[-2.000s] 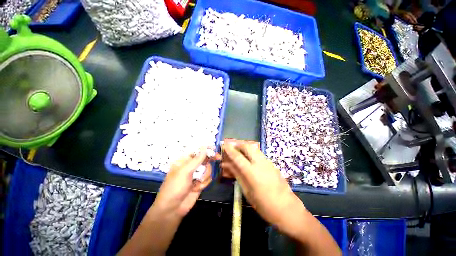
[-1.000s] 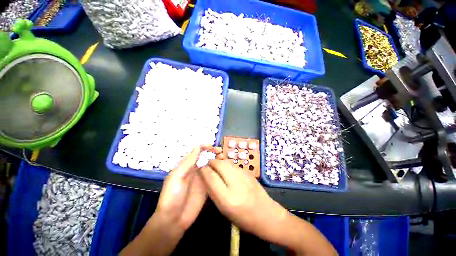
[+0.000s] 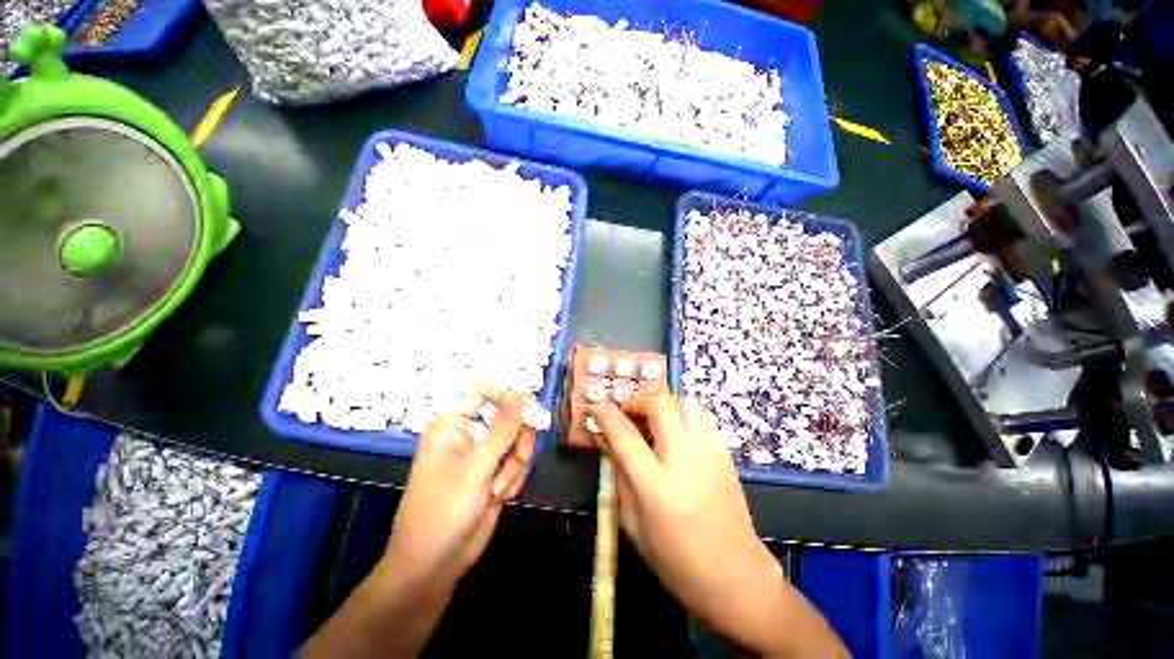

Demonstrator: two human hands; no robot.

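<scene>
The reddish-brown fixture (image 3: 581,390) lies on the bench between two trays, its pale yellow wooden handle (image 3: 604,566) pointing toward me. White pieces sit in several holes of its upper rows. My left hand (image 3: 466,464), at the left tray's front corner, holds a few white housings (image 3: 534,415) at its fingertips. My right hand (image 3: 676,470) has its fingertips on the fixture's lower row, at a white piece (image 3: 592,424); the fingers hide the lower right holes. The left tray (image 3: 274,386) is full of white housings. The right tray (image 3: 881,438) holds white-and-brown pinned components.
A large blue bin (image 3: 644,160) of white parts stands behind the trays. A green fan (image 3: 206,155) is at left, a grey metal press (image 3: 959,309) at right. A clear bag (image 3: 337,45) is at the back. Blue crates (image 3: 32,528) sit below the bench edge.
My right hand has moved from beside my left hand onto the fixture's lower row. More white pieces show in the fixture. My left hand still holds white housings.
</scene>
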